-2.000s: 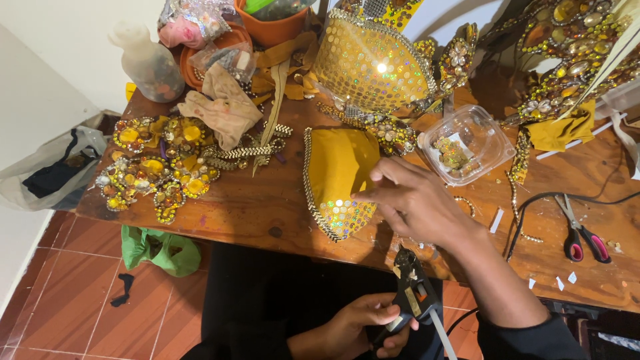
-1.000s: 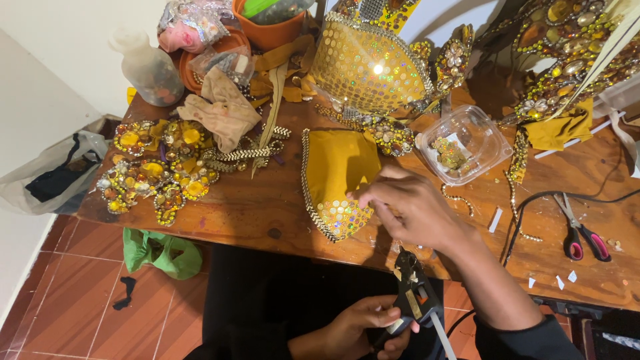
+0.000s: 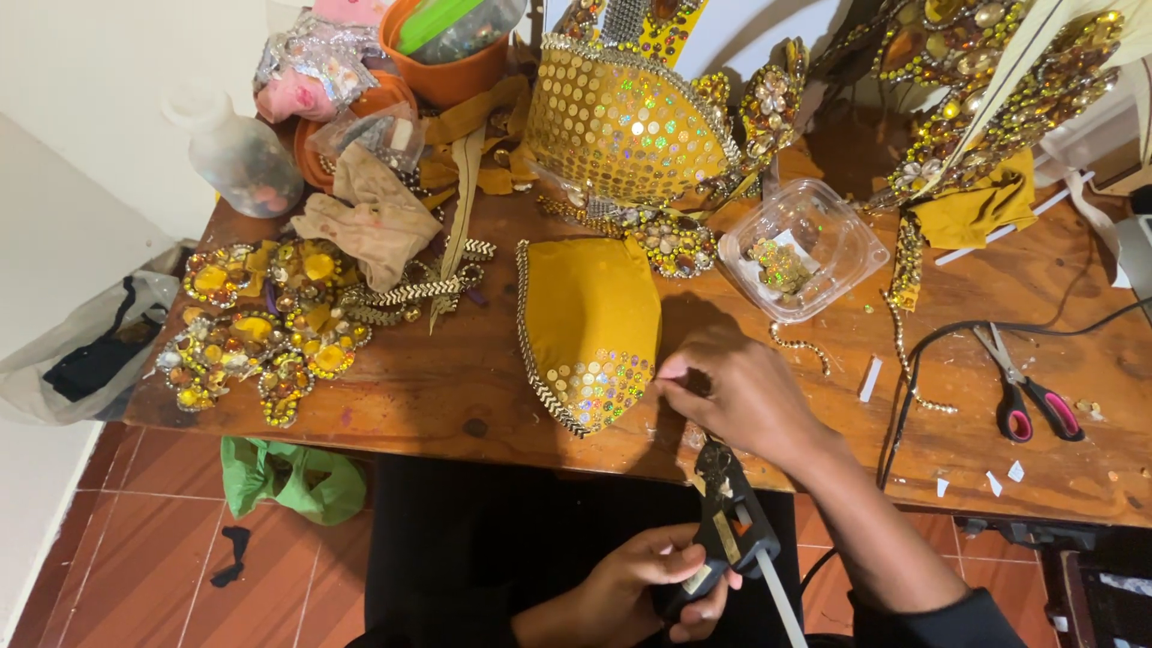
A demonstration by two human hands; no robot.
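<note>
A yellow fabric bra cup (image 3: 589,315) lies on the wooden table, edged with chain trim along its left side and covered with sequins at its lower end. Beside its lower right edge is my right hand (image 3: 742,391), thumb and index fingertip pinched together; whether a sequin is between them is too small to tell. My left hand (image 3: 661,576) grips a black hot glue gun (image 3: 724,522) with a glue stick in it, below the table's front edge, nozzle pointing up. A clear plastic box (image 3: 805,252) holding loose sequins sits to the right of the cup.
A sequined cup (image 3: 630,126) with jewelled trim stands behind. Jewelled pieces (image 3: 270,324) and a beige cloth (image 3: 373,216) lie at left, near a bottle (image 3: 243,162) and an orange pot (image 3: 450,63). Scissors (image 3: 1026,387), a black cable (image 3: 909,378) and white scraps lie at right.
My right hand has moved from over the cup's sequined part to just beyond its right edge. My left hand keeps hold of the glue gun in much the same place.
</note>
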